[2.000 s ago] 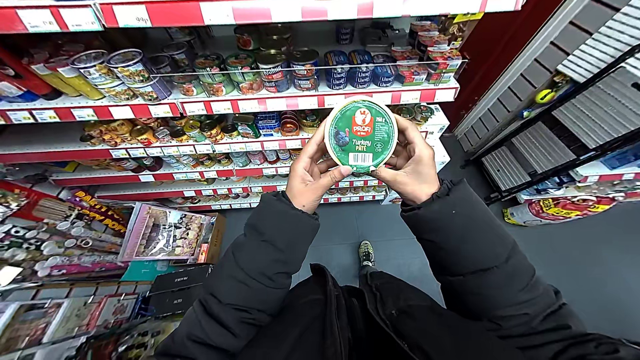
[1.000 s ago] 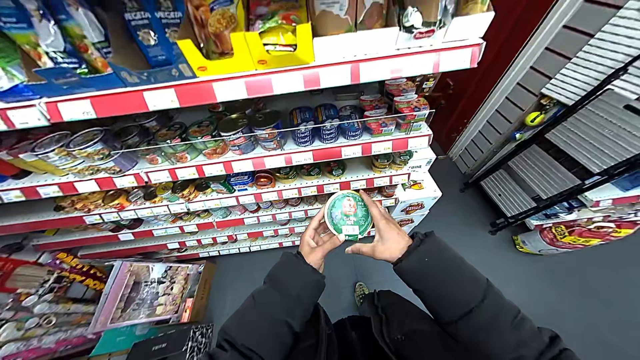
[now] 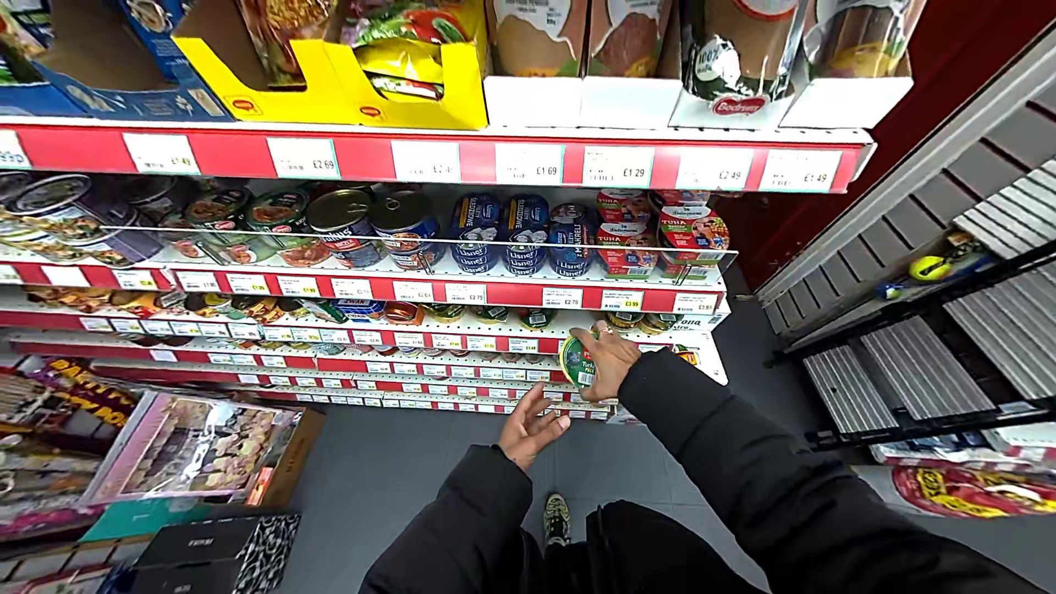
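My right hand point(image 3: 609, 363) grips a round green turkey pâté tin point(image 3: 575, 361) from its right side, in front of the lower shelf edges. Part of the tin is covered by my fingers. To the left and below, my left hand point(image 3: 532, 425) holds nothing, with its fingers apart and raised toward the shelves. Behind the tin, the shelf with green and dark tins point(image 3: 536, 317) runs across. One shelf up are stacked blue fish tubs point(image 3: 524, 235) and red tuna tins point(image 3: 693, 231).
A projecting upper shelf edge point(image 3: 462, 162) carries price tags below boxed packets. At lower left stand a pink-edged box point(image 3: 198, 445) and a black box point(image 3: 198, 549). A black rack with slatted shelves point(image 3: 924, 355) is on the right, above a red and yellow bag point(image 3: 973, 492).
My left hand has let go of the green tin. My right hand has carried it toward the lower shelves. Earlier, both hands held it.
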